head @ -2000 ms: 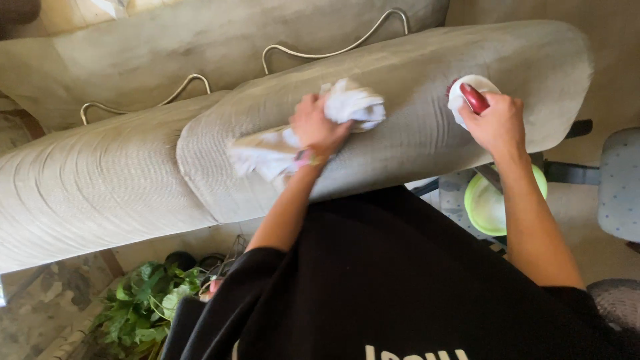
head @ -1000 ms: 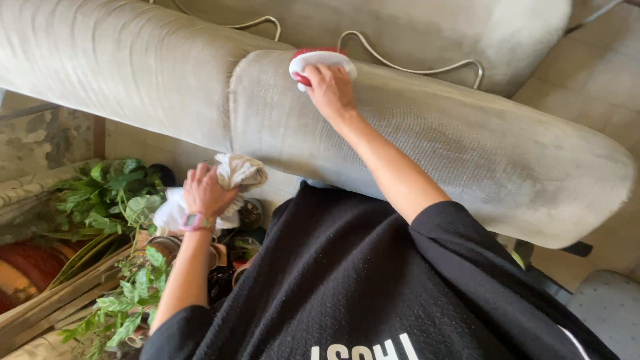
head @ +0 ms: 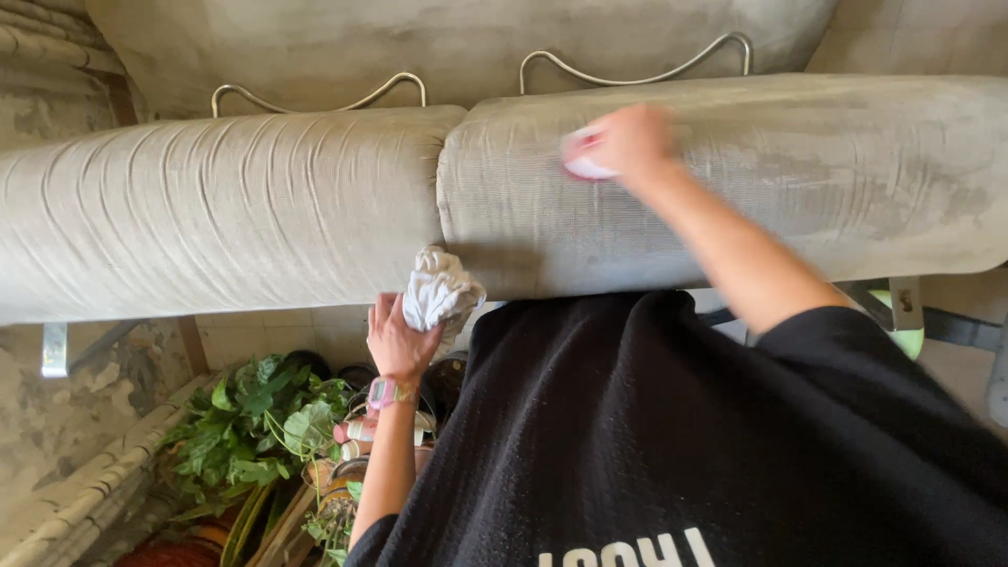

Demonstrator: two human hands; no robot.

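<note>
A long beige fabric cushion lies across the view, meeting a second, wrinkled one at a seam. My right hand, blurred, grips a red and white scrub brush against the right cushion, right of the seam. The fabric around it looks darker and damp in patches. My left hand holds a crumpled white cloth at the cushions' near edge, just below the seam. Its wrist bears a pink watch.
Curved metal rods rise behind the cushions. Leafy green plants and pots are below left, beside a worn wall. A metal bracket and part of a green basin show at the right.
From the right cushion's outer part, the brush has moved to near the seam. The cloth, earlier on the cushion's top, is now at its near edge. The view has shifted.
</note>
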